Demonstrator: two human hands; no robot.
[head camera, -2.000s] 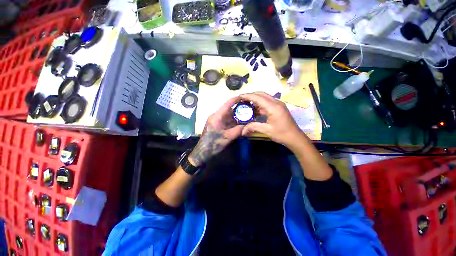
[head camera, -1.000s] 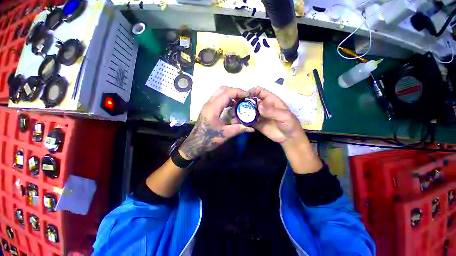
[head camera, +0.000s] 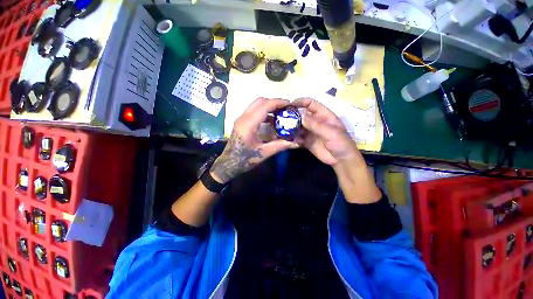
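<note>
A small round unit (head camera: 287, 122) with a dark rim and a shiny white and blue-violet face is held up over the front edge of the mat. My left hand (head camera: 252, 131) grips its left side, with fingers above and thumb below. My right hand (head camera: 324, 131) grips its right side. Both hands touch it, and its underside is hidden. Two round housings (head camera: 246, 61) with dark rims lie on the paper-covered board (head camera: 315, 87) beyond my hands.
A white machine box (head camera: 125, 64) with rings on top stands at left. Red trays (head camera: 96, 157) flank me on both sides. A dark overhead tube (head camera: 339, 29) hangs over the board. A thin dark tool (head camera: 381, 105), squeeze bottle (head camera: 422, 86) and black fan (head camera: 484, 105) are at right.
The unit's face now shines blue-violet with white glare, where it was mostly white. Both hands keep hold of it. The whole view has shifted, moving the bench upward in the picture.
</note>
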